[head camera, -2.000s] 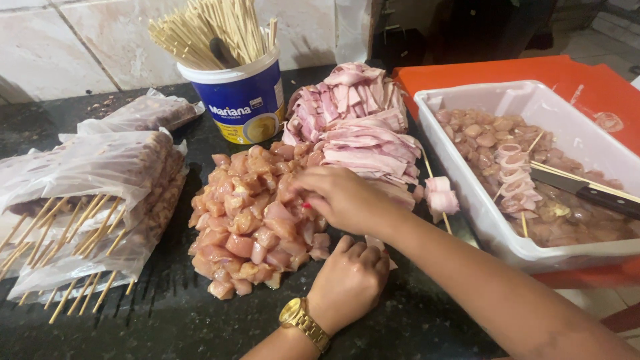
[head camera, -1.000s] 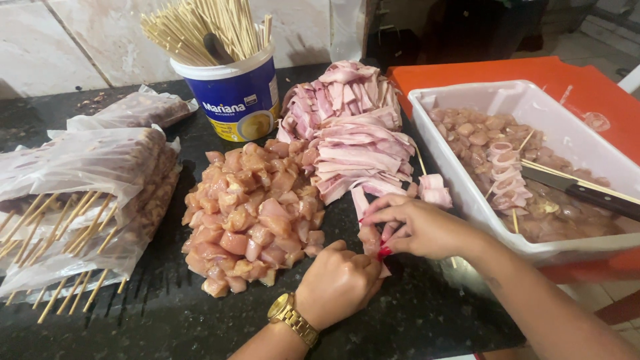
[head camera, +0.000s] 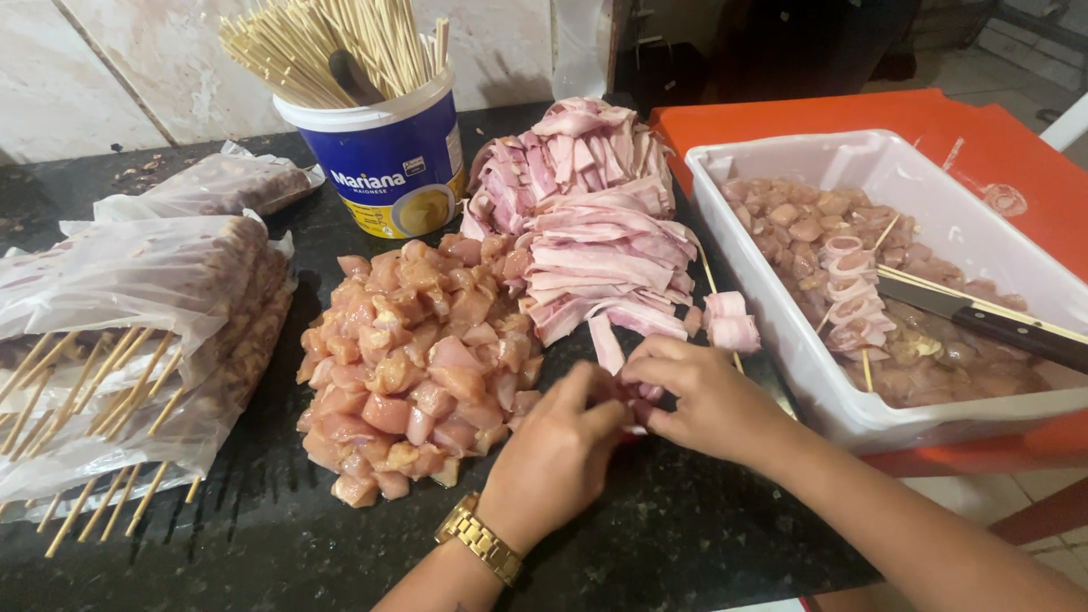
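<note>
My left hand, with a gold watch on its wrist, meets my right hand over the dark stone counter. Between their fingertips both grip a small piece of meat, mostly hidden by the fingers. A strip of bacon reaches from the sliced bacon pile to the fingers. Left of the hands lies a heap of raw chicken cubes. Just beyond my right hand, a wooden skewer holds bacon-wrapped pieces.
Bagged meat skewers lie at left. A mayonnaise bucket of wooden sticks stands behind the chicken. At right, a white plastic tub on an orange table holds chicken pieces, rolled bacon on skewers and a knife.
My right hand has come from over the chicken and bacon piles to meet my left hand at the counter. One second ago both held a piece of meat there; now the fingers cover it more.
</note>
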